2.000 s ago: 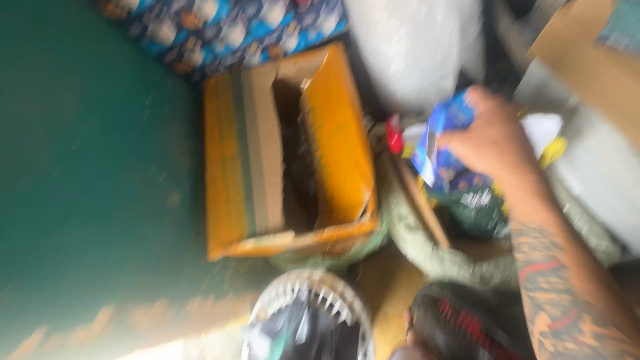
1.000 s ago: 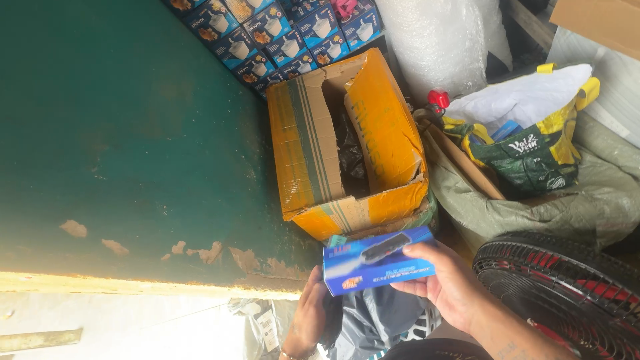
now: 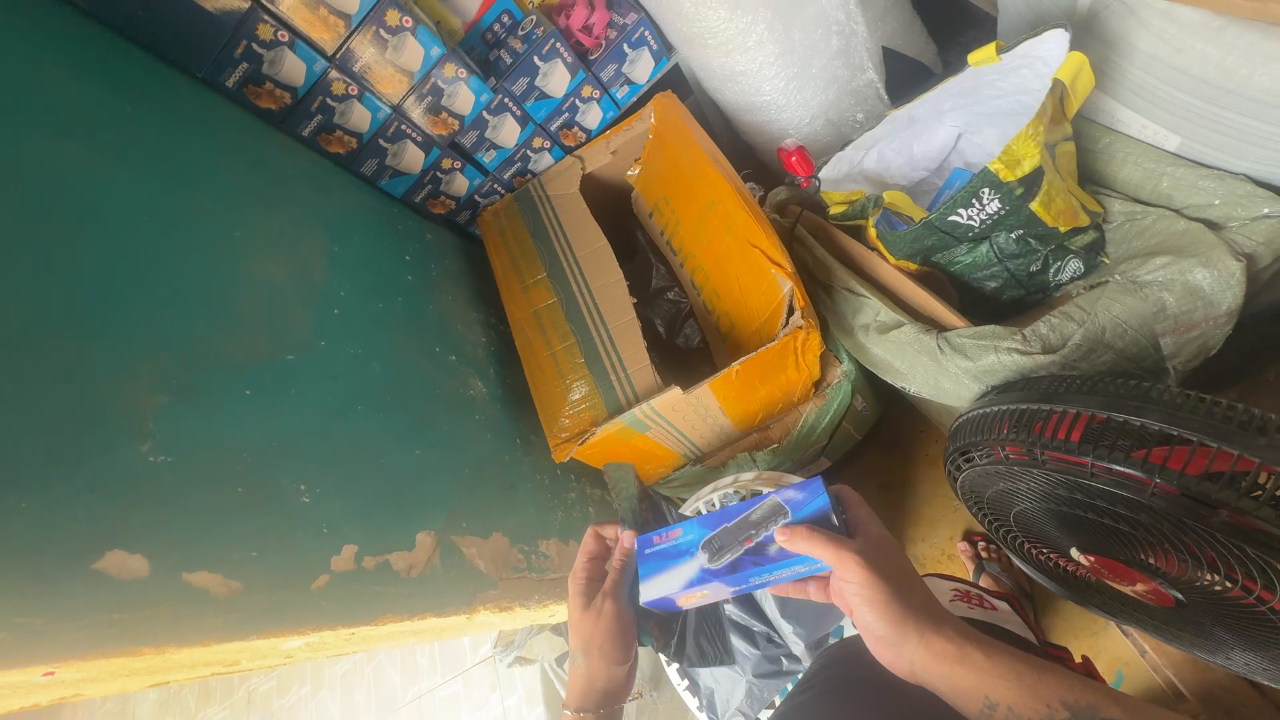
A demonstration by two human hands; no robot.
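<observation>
A blue product box (image 3: pixel 735 550) with a picture of a black device, perhaps a flashlight, lies between my two hands. My right hand (image 3: pixel 870 575) grips its right end, thumb on the printed face. At the box's left end, my left hand (image 3: pixel 603 600) has its fingers near the edge; whether they press on it is hard to tell. Beneath the box, black plastic bags (image 3: pixel 755 640) fill a white plastic basket (image 3: pixel 680 685). Above stands an open cardboard carton with orange tape (image 3: pixel 540 330), dark plastic inside.
Stacked blue boxes (image 3: pixel 455 95) line the top, beside bubble wrap (image 3: pixel 770 70). A green-and-yellow shopping bag (image 3: pixel 1010 225) sits on a woven sack (image 3: pixel 1150 300). A black fan (image 3: pixel 1120 530) stands at right, a green wall (image 3: pixel 240 330) at left.
Two seconds ago my right hand held a blue item over the shopping bag at right. It has since come down to the basket with the blue box, and my left hand has come into view.
</observation>
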